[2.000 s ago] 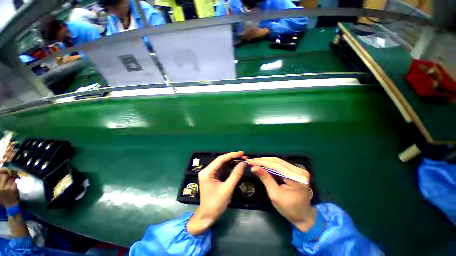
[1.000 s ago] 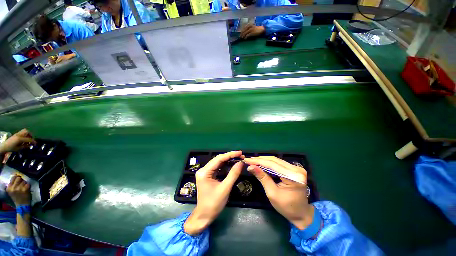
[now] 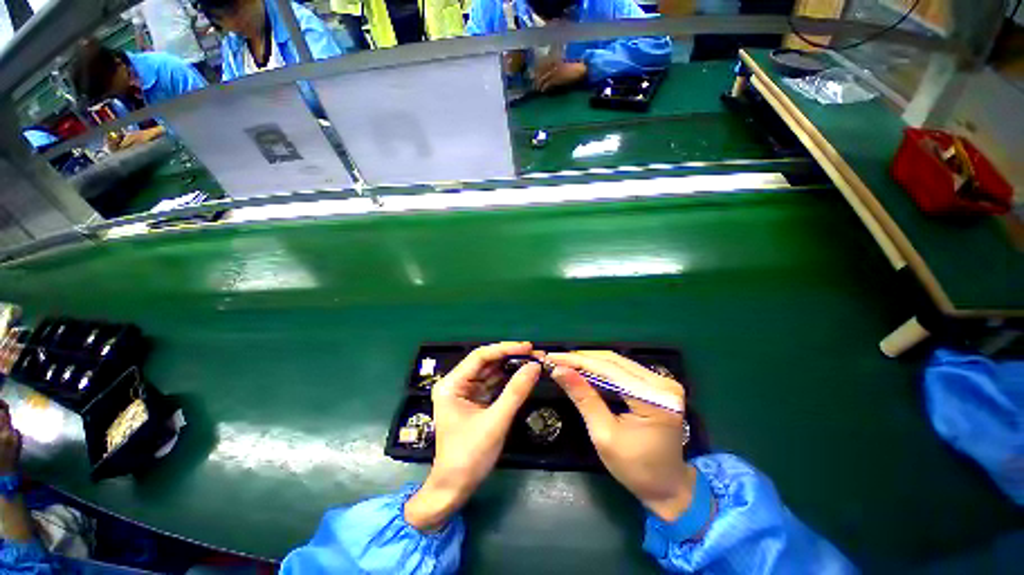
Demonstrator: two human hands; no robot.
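A black component tray [image 3: 483, 458] with square pockets lies in front of me. Round gold and silver units sit in it, one [image 3: 545, 425] in the front row between my hands and one [image 3: 417, 429] at the left end. My left hand [image 3: 477, 421] is above the tray, with thumb and fingers pinching a small dark part [image 3: 519, 364]. My right hand [image 3: 629, 421] holds slim, pale tweezers [image 3: 615, 388], with its fingertips meeting the left ones at the part. The fingers hide most of the part and several pockets.
At the left lie a neighbour's black trays [image 3: 76, 357] and a parts box [image 3: 126, 427] with pale pieces, near a person's hand. Paper sheets [image 3: 421, 124] hang from a rail beyond the green bench. A side table with a red basket [image 3: 949, 174] stands at right.
The view has shifted slightly. My hands keep nearly the same pinch over the tray. The neighbour's hand at far left has drawn back from the trays to the picture's edge.
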